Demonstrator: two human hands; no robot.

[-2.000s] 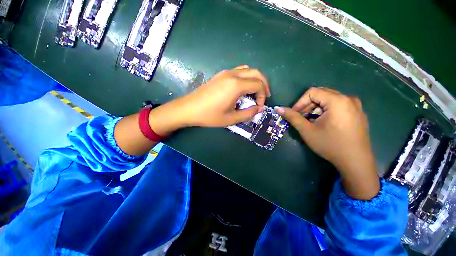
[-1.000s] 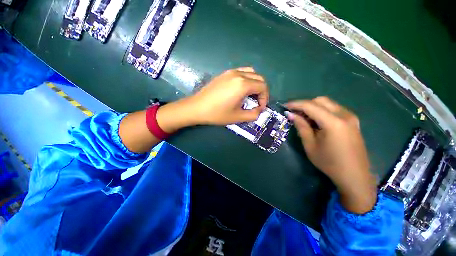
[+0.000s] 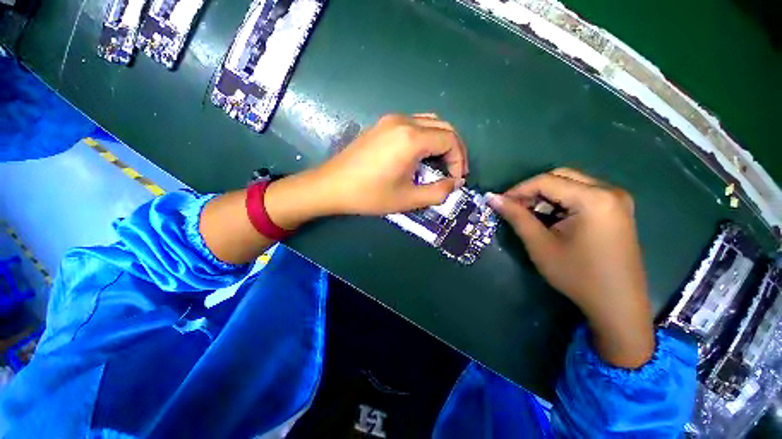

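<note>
A phone chassis point(image 3: 433, 230) lies slanted on the green bench mat, its dark mainboard point(image 3: 467, 230) end with tiny silver and gold spots towards the right. My left hand point(image 3: 399, 167) covers its upper left part, thumb and fingertips pinched at the board's upper edge. What they pinch is hidden. My right hand point(image 3: 579, 227) is at the board's upper right corner, thumb and forefinger tips pressed together. Any small part or tool between them is too small to tell. A red wrist strap point(image 3: 259, 210) is on my left wrist.
Three chassis lie at the upper left, the nearest one point(image 3: 266, 60) slanted. Two more point(image 3: 720, 287) lie at the right on crumpled clear plastic point(image 3: 737, 411). A worn whitish edge strip point(image 3: 634, 73) borders the mat point(image 3: 514, 111). Yellowish bits point(image 3: 731, 195) lie near it.
My right hand's fingertips were slightly off the board's corner a second ago and are now closer against it. My left hand stays nearly in place on the chassis.
</note>
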